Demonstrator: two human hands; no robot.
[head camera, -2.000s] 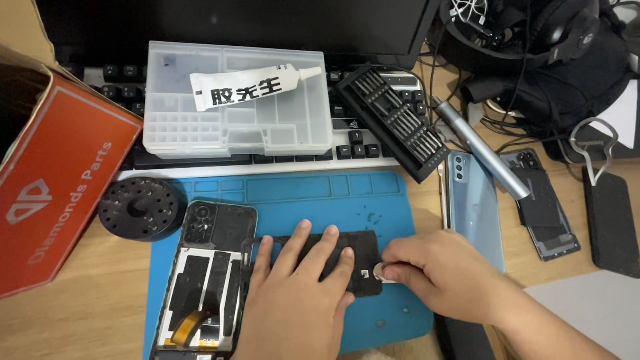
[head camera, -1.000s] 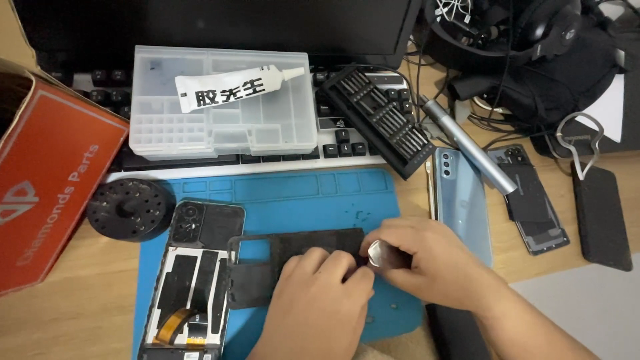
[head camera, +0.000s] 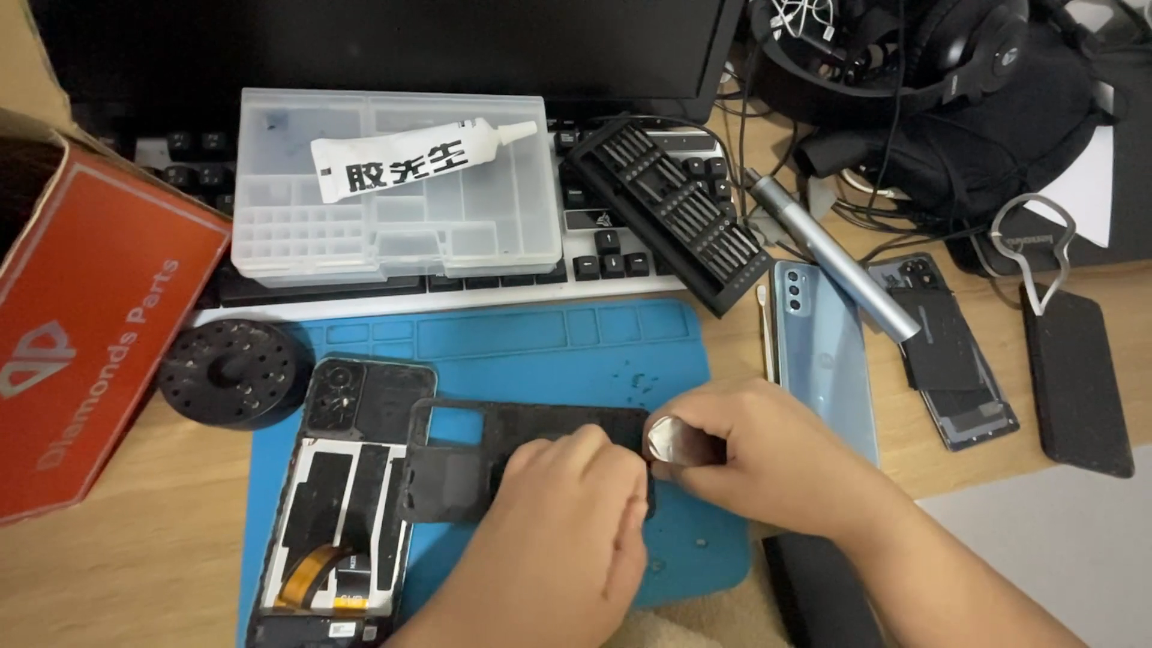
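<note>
A black phone back cover (head camera: 450, 477) with a camera cutout lies across the blue silicone work mat (head camera: 540, 346). My left hand (head camera: 576, 513) rests on its middle, fingers curled against it; part of the cover is hidden beneath. At the cover's right end, my right hand (head camera: 738, 441) grips a small shiny metal tool (head camera: 675, 441), its kind unclear. Left of the cover lies an opened phone (head camera: 337, 495) with an orange flex cable (head camera: 308, 576) showing inside. Small dark bits (head camera: 637, 382) are scattered on the mat.
Behind the mat, a clear plastic parts box (head camera: 306, 252) bears a white glue tube (head camera: 405, 160). A bit set (head camera: 675, 211) leans over the keyboard (head camera: 612, 288). A round black holder (head camera: 236, 373) and red box (head camera: 108, 315) stand left; a blue phone (head camera: 823, 360) and silver screwdriver (head camera: 837, 256) lie right.
My left hand's fingers, spread flat on the cover two seconds ago, are now curled on it. More of the cover's camera end shows. The metal tool stays in my right hand.
</note>
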